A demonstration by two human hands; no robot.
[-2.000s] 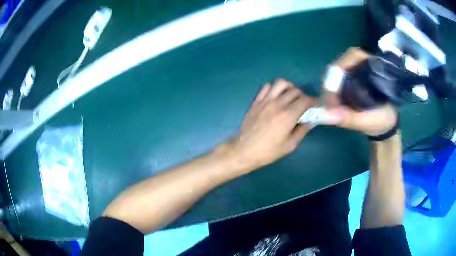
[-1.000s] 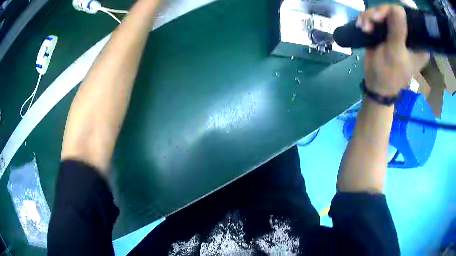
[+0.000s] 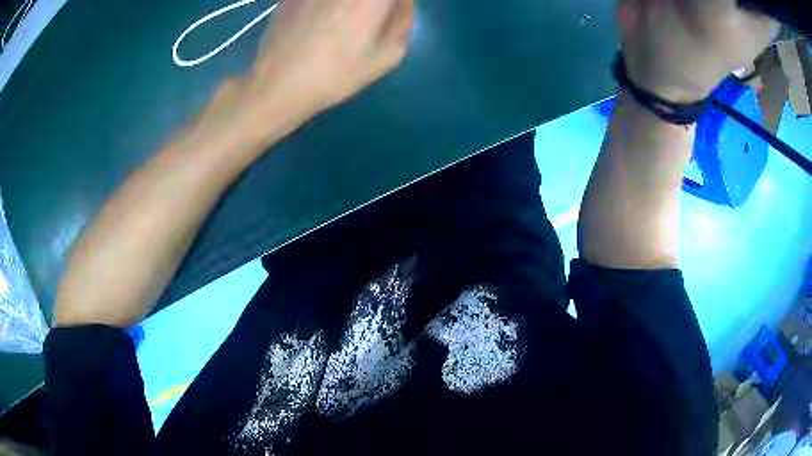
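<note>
My left hand point(image 3: 343, 40) is at the top edge, its fingers curled and partly cut off; what is inside it cannot be seen. A thin white cord loop point(image 3: 189, 61) lies left of it and runs up to the hand and the top edge. No white unit shows. My right hand point(image 3: 681, 44) is at the top right, cut off by the edge, around the black electric screwdriver point(image 3: 785, 11), of which only a part shows. Its black cable point(image 3: 761, 135) runs down right past my wristband.
The dark green bench point(image 3: 481, 80) has its near edge running diagonally in front of my body. A clear plastic bag point(image 3: 20, 307) lies at the far left. A blue stool point(image 3: 734, 156), cardboard pieces point(image 3: 792, 76) and a blue bin point(image 3: 764, 356) stand on the right.
The view has shifted down, so the screw feeder has left it. My left hand has come back into view from the upper left, with the cord loop beside it. My right hand still holds the driver.
</note>
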